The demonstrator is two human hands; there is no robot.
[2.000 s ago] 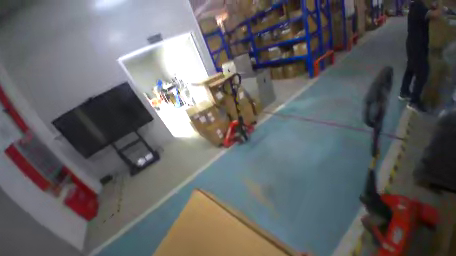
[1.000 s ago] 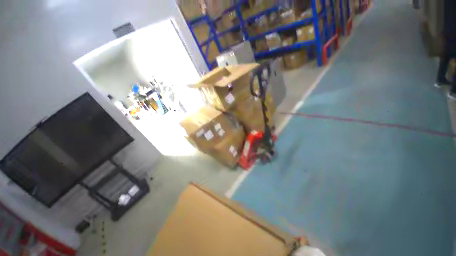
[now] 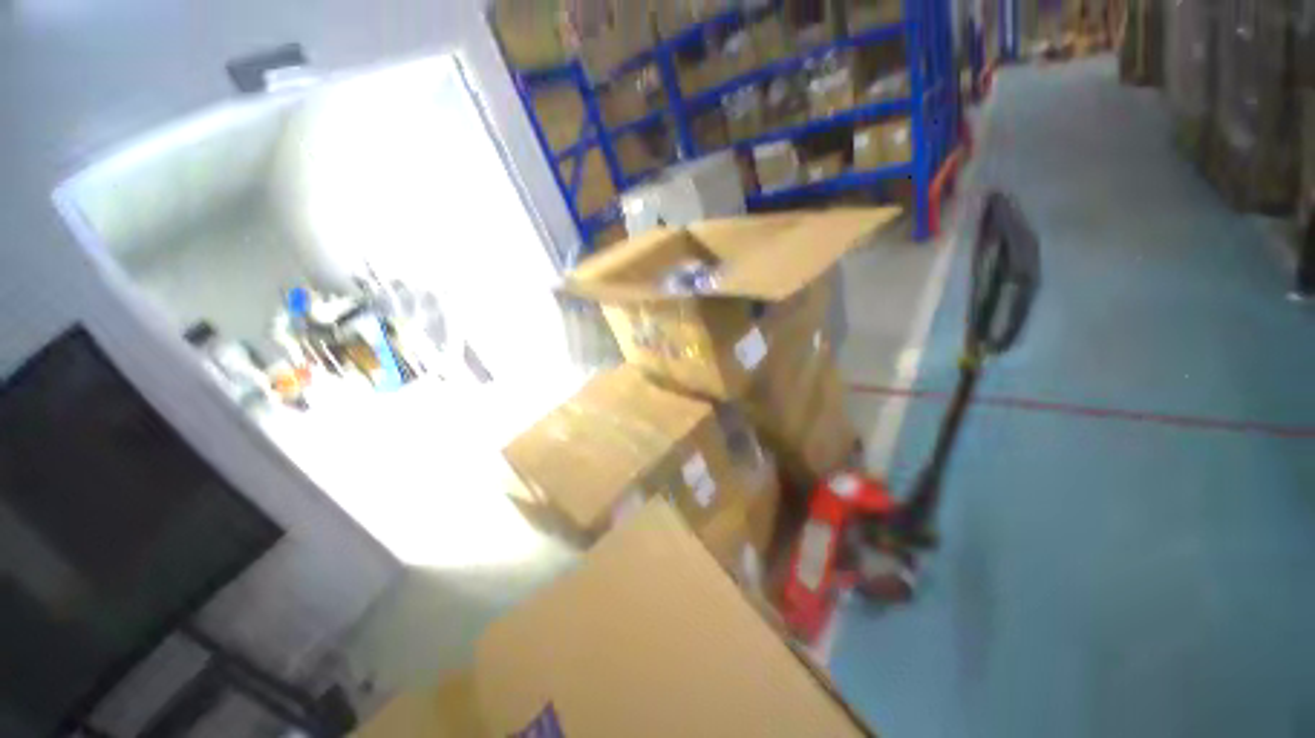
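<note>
A brown carton [image 3: 649, 634] fills the bottom middle of the view, close in front of me, with a bit of purple print at its lower edge. No hand of mine shows; what holds the carton is out of the picture. Ahead, an open carton [image 3: 772, 339] with its flaps up and a white label stands on top of a stack. A closed taped carton [image 3: 613, 440] with labels sits lower, to its left. The view is tilted and blurred.
A red pallet jack [image 3: 829, 555] with a raised black handle stands right of the stack. A large black screen [image 3: 116, 534] on a stand is at left. Behind are a bright doorway [image 3: 447, 476] and blue racking [image 3: 923, 130]. The blue-green aisle [image 3: 1096, 577] runs right.
The carton stack, pallet jack and doorway appear larger and closer. The screen has shifted left and is partly cut off. The person at right and the nearer pallet jack have left the view.
</note>
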